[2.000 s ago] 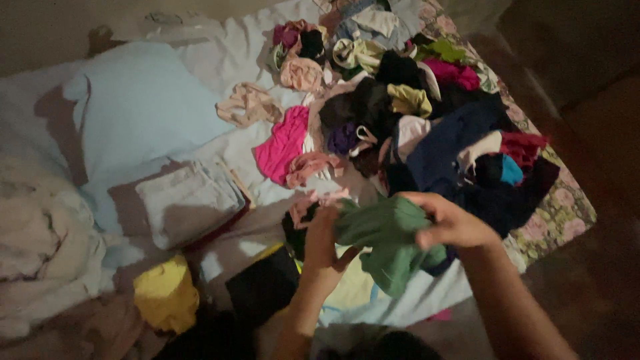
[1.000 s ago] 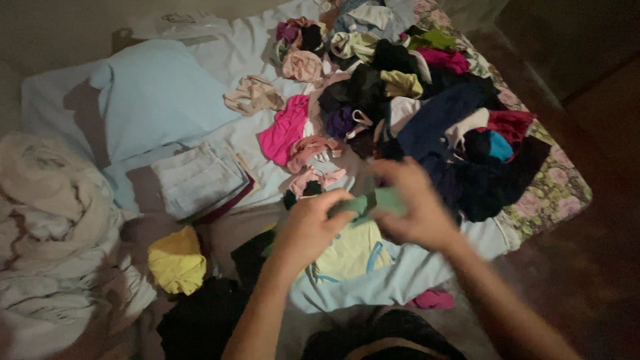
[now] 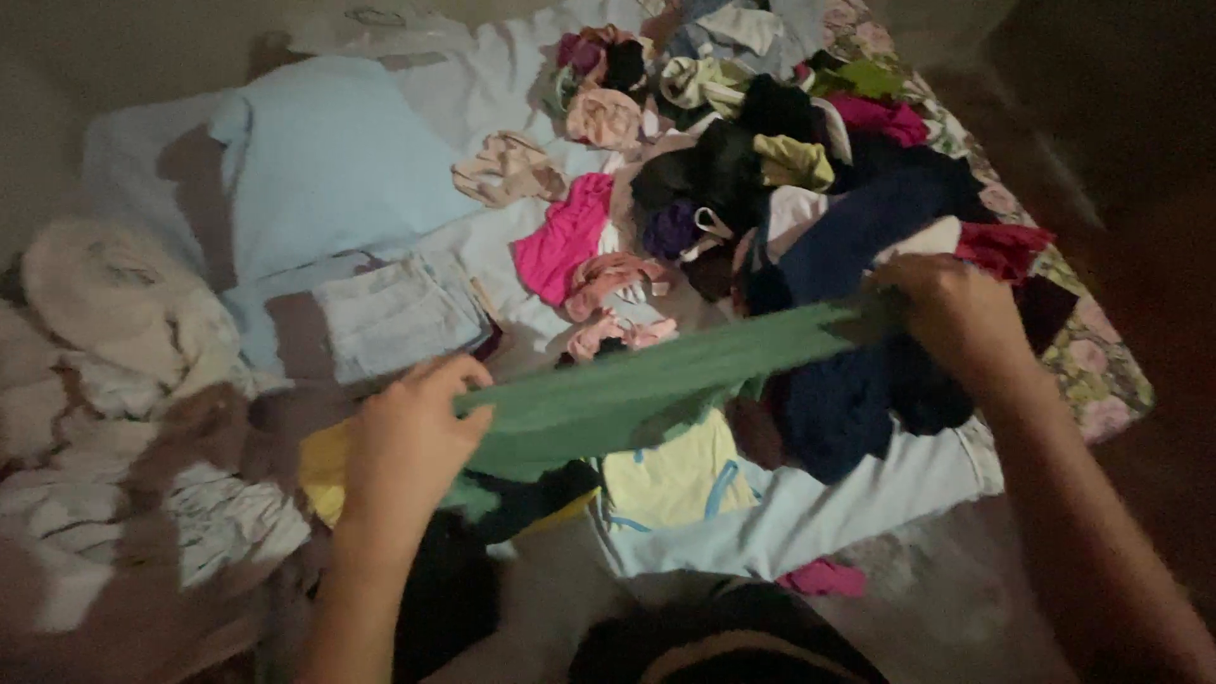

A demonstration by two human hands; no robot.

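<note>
A green cloth garment (image 3: pixel 617 389) is stretched between my two hands above the bed. My left hand (image 3: pixel 418 427) grips its left end between thumb and fingers, near a yellow cloth (image 3: pixel 325 472) partly behind the wrist. At the other end, my right hand (image 3: pixel 950 294) is closed on the fabric, over a navy garment (image 3: pixel 845 247); the fingertips there are blurred. Below the green cloth lies a pale yellow garment with blue trim (image 3: pixel 670 475). A bright pink garment (image 3: pixel 567 237) and a salmon one (image 3: pixel 617 283) lie beyond it.
A light blue pillow (image 3: pixel 332 171) and folded pale clothes (image 3: pixel 404 313) lie on the left part of the bed. Crumpled beige fabric (image 3: pixel 114 304) is heaped at far left. Mixed clothes cover the right side, near the floral mattress edge (image 3: pixel 1092 351). A magenta cloth (image 3: pixel 824 577) lies near the front.
The green garment, bunched between my hands two seconds ago, is now pulled out into a long band. My hands have moved wide apart, the left one leftward and the right one rightward.
</note>
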